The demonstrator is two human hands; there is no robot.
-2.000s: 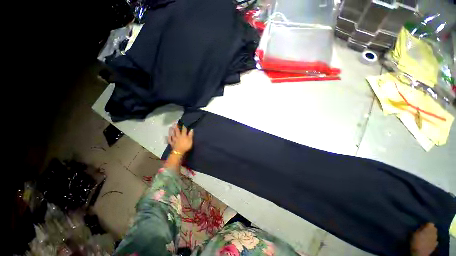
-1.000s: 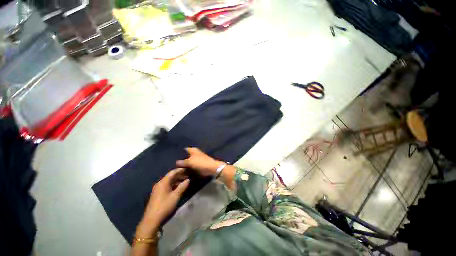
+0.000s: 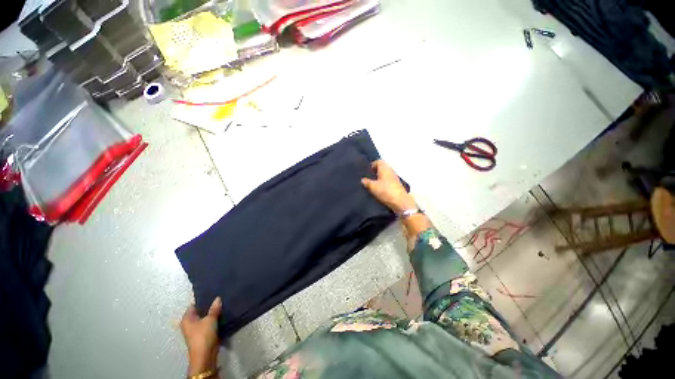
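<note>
Dark trousers [image 3: 285, 229], folded to a long rectangle, lie slanting on the pale grey table in front of me. My left hand [image 3: 200, 329] grips their near left end, with the thumb on top and the fingers at the edge. My right hand [image 3: 388, 189] holds the far right end, with the thumb on top of the cloth and the fingers near the edge. The fingertips under the cloth are hidden.
Empty clear bags with red edges [image 3: 70, 152] and a pile of dark cloth [image 3: 22, 289] are at left. Scissors [image 3: 474, 153] lie at right. A tape roll [image 3: 154, 92], yellow paper [image 3: 194, 44] and a grey holder [image 3: 96, 44] are at the far left. A stool [image 3: 614, 222] stands beyond the table.
The view has swung right. The trousers, long and stretched out two seconds ago, are now a shorter folded strip. My hands, together over the middle a second ago, have moved apart to its two ends.
</note>
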